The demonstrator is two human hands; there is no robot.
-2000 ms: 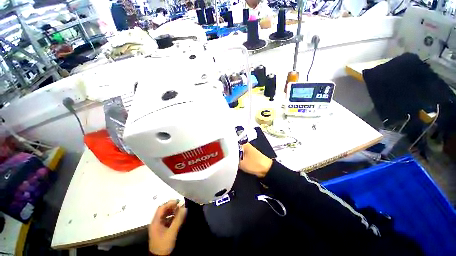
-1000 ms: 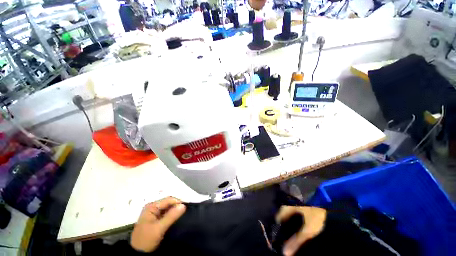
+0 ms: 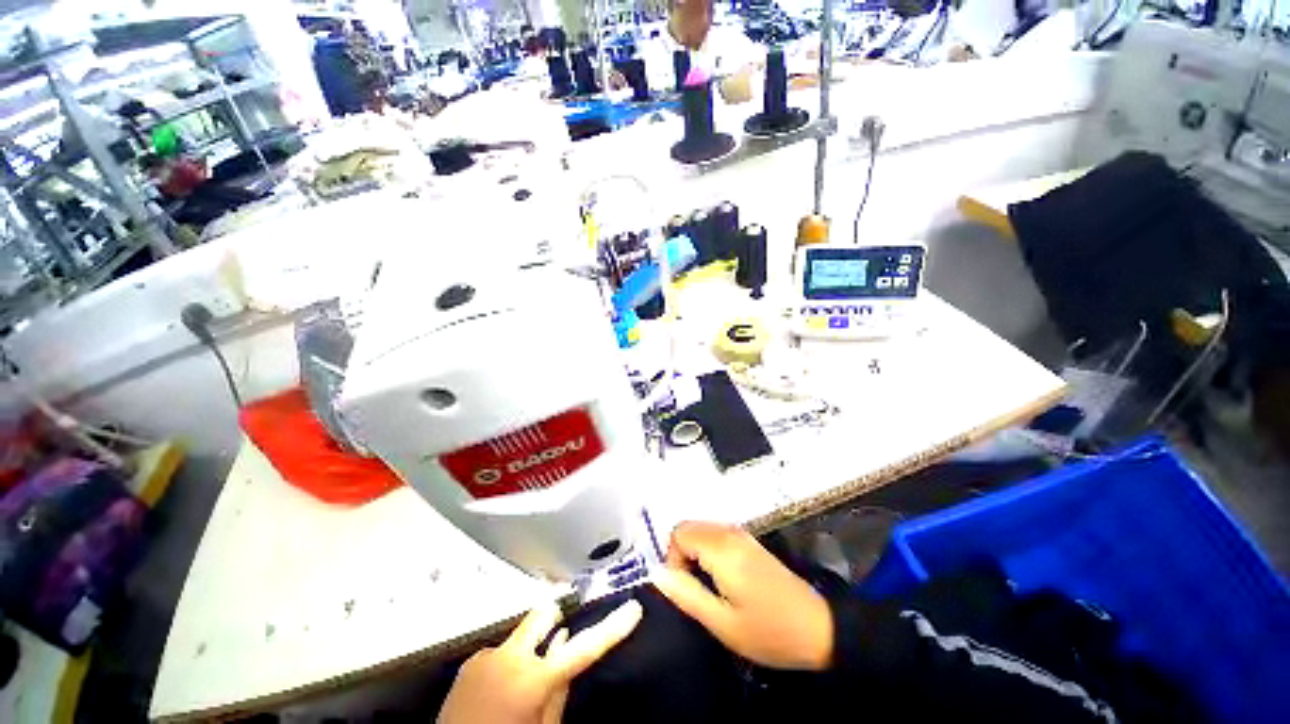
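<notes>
The black garment [image 3: 644, 658] hangs from the front of the white machine head [image 3: 488, 410], its upper edge at the shiny metal presser foot [image 3: 616, 573]. My left hand [image 3: 531, 672] is on the cloth's left side, thumb and fingers pinching its edge just below the presser foot. My right hand [image 3: 743, 594] holds the cloth at the right of the presser foot, fingertips close to the metal. The needle and the exact spot under the foot are hidden. The white cord loop is not visible.
A black phone-like rectangle [image 3: 736, 422], a small dark roll [image 3: 686, 431], a tape roll [image 3: 740, 340] and the control panel [image 3: 859, 290] are on the table. The blue crate [image 3: 1047, 523] stands to the right. A red-orange cloth [image 3: 311, 453] lies left of the head.
My right hand has moved from the cloth at lower right up to the presser foot. My left hand has moved right, closer to the foot. The cloth's edge is now at the foot.
</notes>
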